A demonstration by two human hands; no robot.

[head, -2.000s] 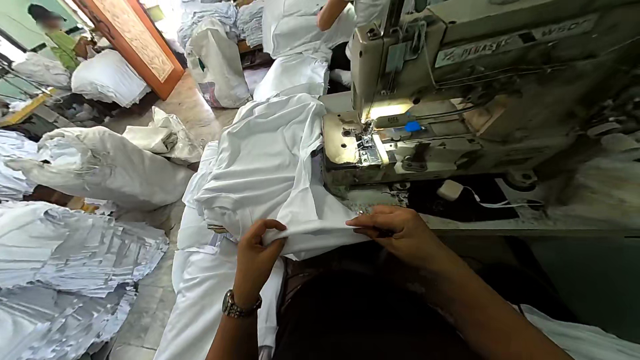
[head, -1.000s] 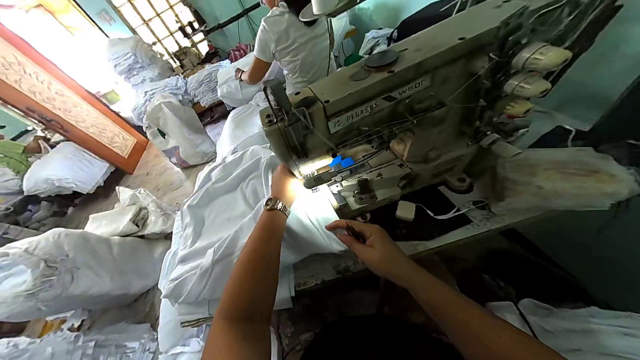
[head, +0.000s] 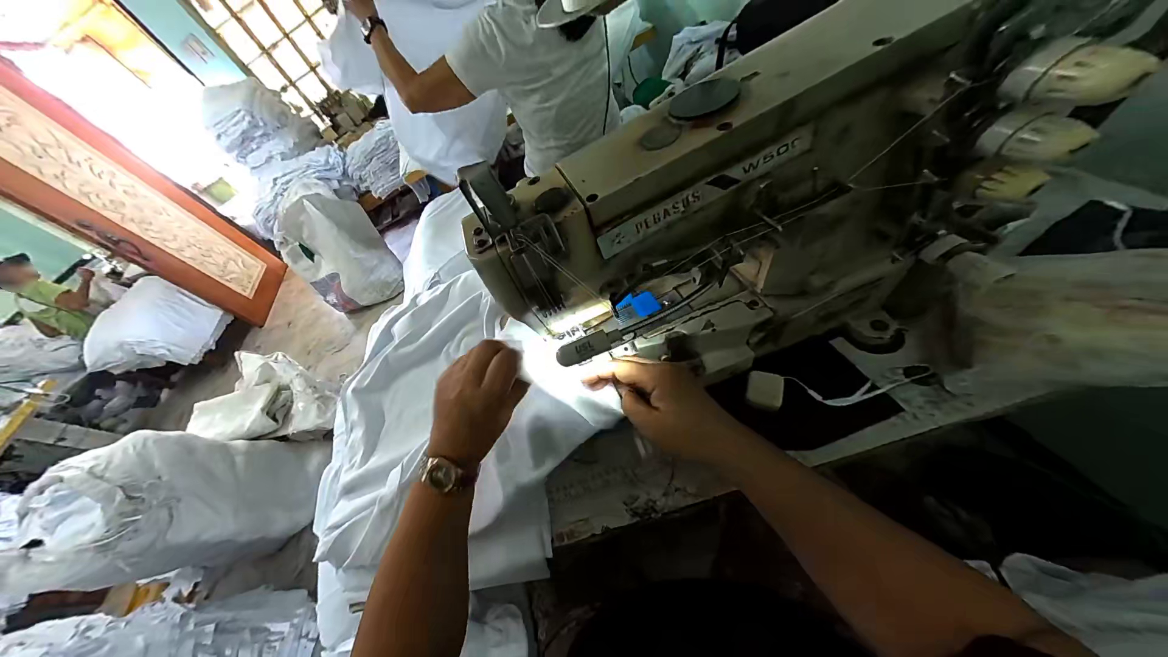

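White fabric [head: 411, 438] lies bunched over the left end of the table and runs under the lit needle area of a Pegasus industrial sewing machine [head: 693, 210]. My left hand [head: 476, 397], with a wristwatch, is on the cloth left of the presser foot; its fingers are bent, and whether they pinch the fabric is unclear. Just right of and below the needles, my right hand [head: 662, 397] grips the fabric edge between thumb and fingers. A blue part [head: 639, 306] sits beside the needle area. Glare hides the cloth under the foot.
A person in a white shirt [head: 547, 82] handles white cloth behind the machine. Another person [head: 55, 301] is at the far left. Full sacks [head: 173, 506] and stacked fabric [head: 210, 630] stand on the left, near a carved wooden door [head: 137, 182]. A small white box [head: 765, 390] lies on the table.
Two seconds ago both hands held the fabric in front of the machine; the cloth edge is now at the needles. Since one second ago my left hand has drawn back from the needle area.
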